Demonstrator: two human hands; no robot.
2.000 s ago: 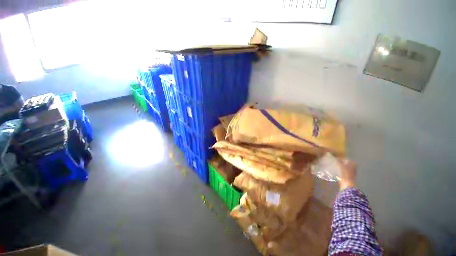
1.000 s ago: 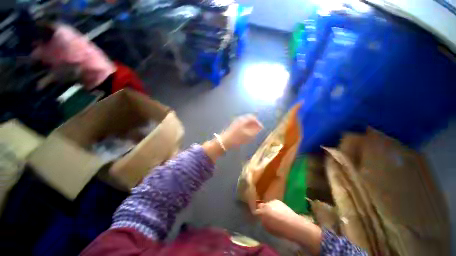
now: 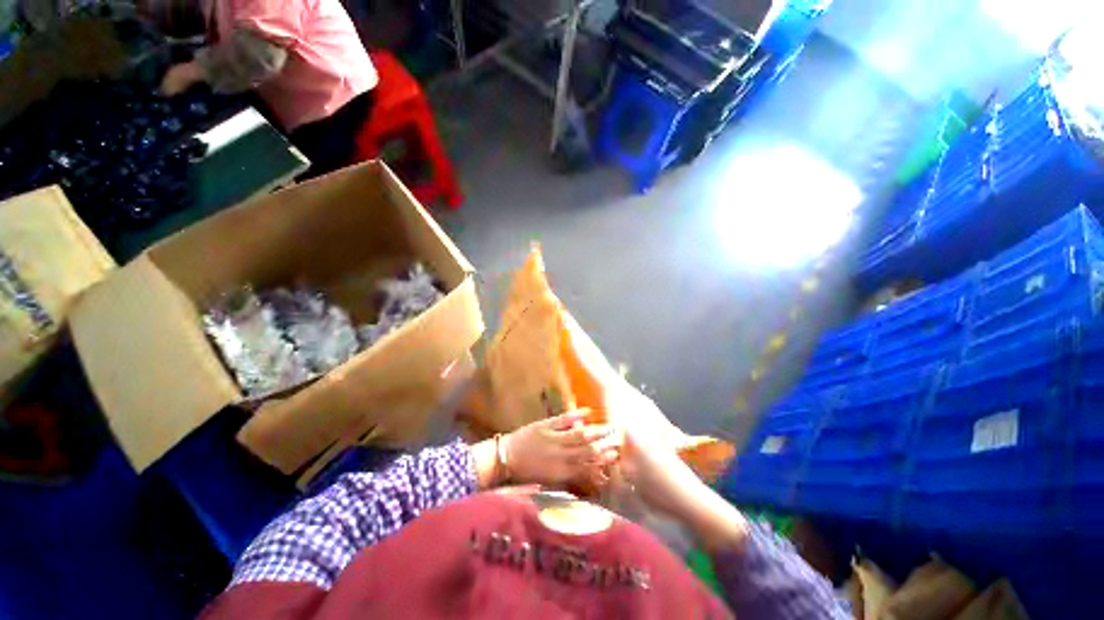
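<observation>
An orange-brown paper sack (image 3: 529, 345) stands up in front of my body, beside the carton. My left hand (image 3: 551, 448) is at the sack's near side, its fingers curled at the sack's edge. My right arm reaches across the sack's right side, and my right hand (image 3: 602, 438) is close to the left one, partly hidden; its grip cannot be made out. An open cardboard carton (image 3: 400, 351) holds clear plastic-bagged parts (image 3: 297, 333).
Black parts (image 3: 127, 158) lie heaped on the bench at the upper left, where a person in pink (image 3: 317, 55) works. A red stool (image 3: 406, 121) stands behind the carton. Stacked blue crates (image 3: 944, 400) line the right side. A printed sack (image 3: 42, 273) lies at the left edge.
My left hand has come down to the sack. The sack now stands closer to the carton. The view has turned, showing more of the bench and carton.
</observation>
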